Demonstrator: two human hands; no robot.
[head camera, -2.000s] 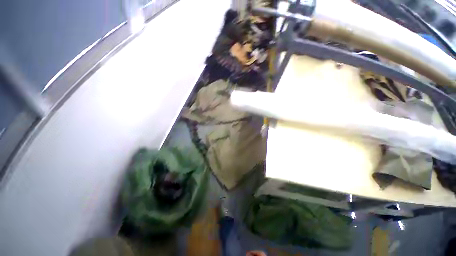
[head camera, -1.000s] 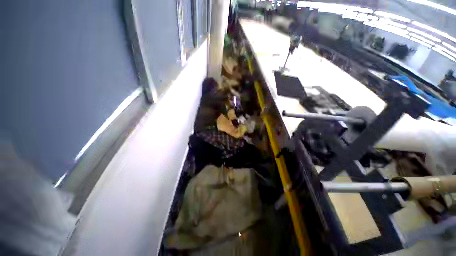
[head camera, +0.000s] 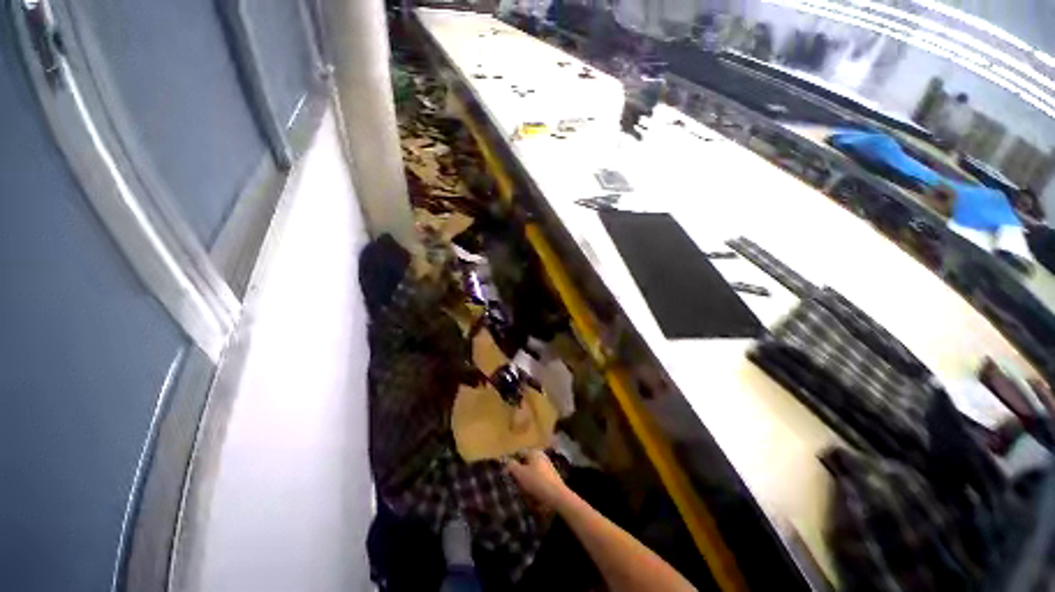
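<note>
My right hand (head camera: 535, 476) reaches in from the bottom right, between wall and table. Its fingers are at the lower edge of a brown paper piece (head camera: 492, 426); whether they grip it is too blurred to tell. The paper lies on a heap of fabric scraps (head camera: 411, 382). Plaid fabric (head camera: 480, 500) with pale checks spreads just below the paper and beside my hand. My left hand is not in view.
The long pale table (head camera: 683, 382) runs along the right, with a yellow bar (head camera: 631, 405) at its side. On it lie a black panel (head camera: 680, 275) and stacked plaid fabric (head camera: 850, 347). The white wall (head camera: 289, 382) is on the left.
The view has moved forward along the gap, past the rack and tan sack. My right hand has come into view at the brown paper.
</note>
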